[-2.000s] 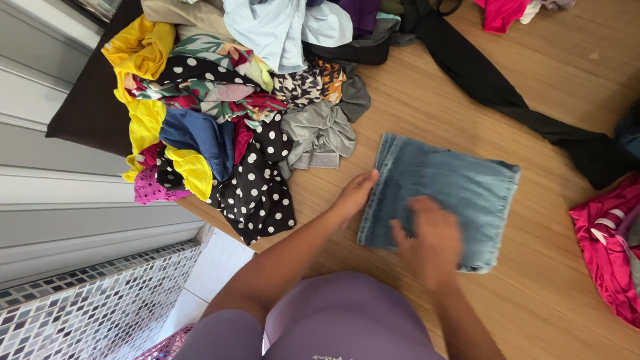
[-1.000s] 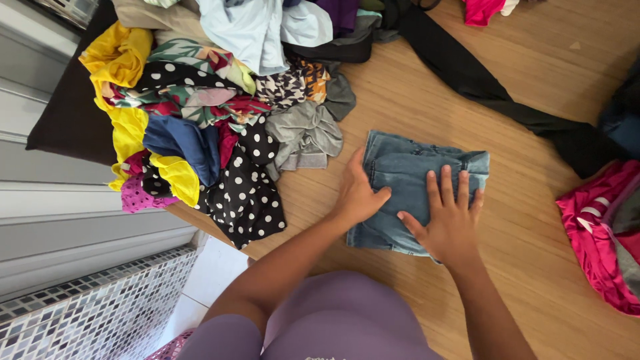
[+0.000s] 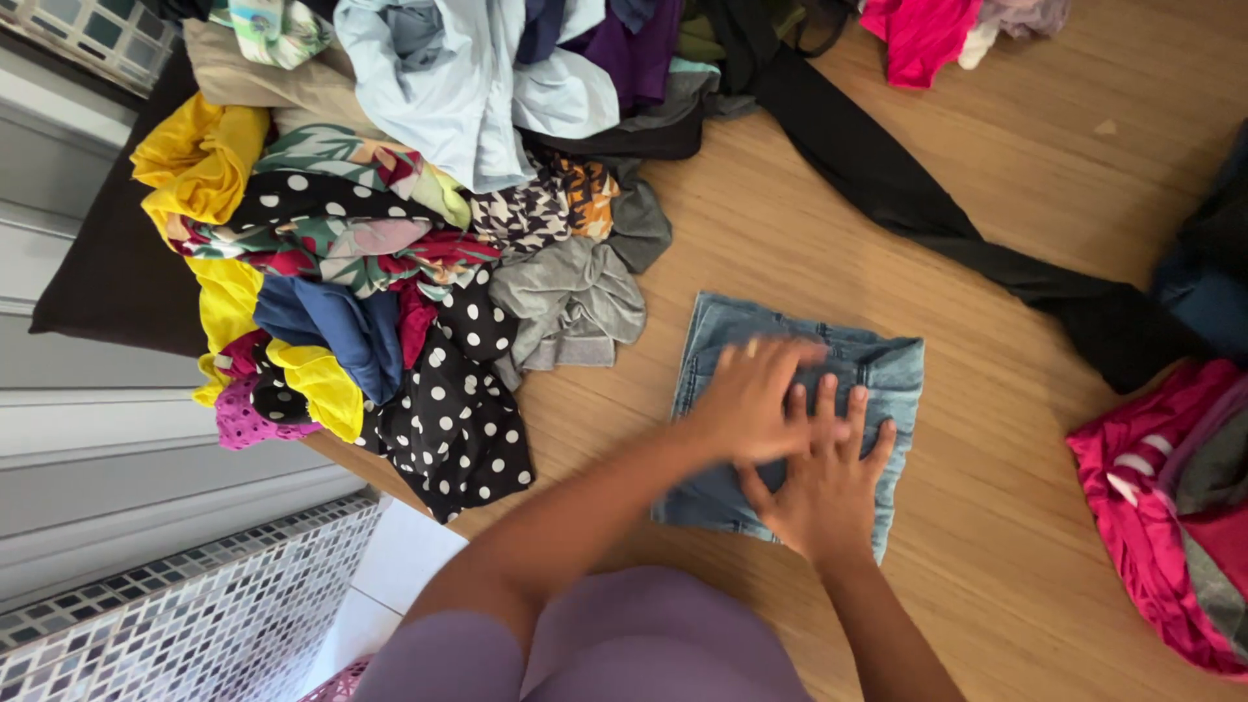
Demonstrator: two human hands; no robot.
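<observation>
A folded blue denim garment (image 3: 892, 366) lies flat on the wooden tabletop (image 3: 994, 546) in front of me. My right hand (image 3: 829, 478) rests palm down on its lower right part, fingers spread. Blurred by motion, my left hand (image 3: 756, 400) is over the middle of the denim, its fingertips overlapping those of my right hand. Neither hand grips the cloth. Part of the denim is hidden under both hands.
A heap of mixed clothes, with a black polka-dot cloth (image 3: 458, 419) and a grey cloth (image 3: 575, 302), lies to the left. Long black fabric (image 3: 897, 185) runs diagonally beyond the denim. Pink garments (image 3: 1131, 507) lie at the right. A mosaic-tiled wall (image 3: 195, 604) is at lower left.
My left hand has moved right, from the denim's left edge to its middle. The denim's top face, smooth two seconds ago, now shows seams. My right hand stays on the denim.
</observation>
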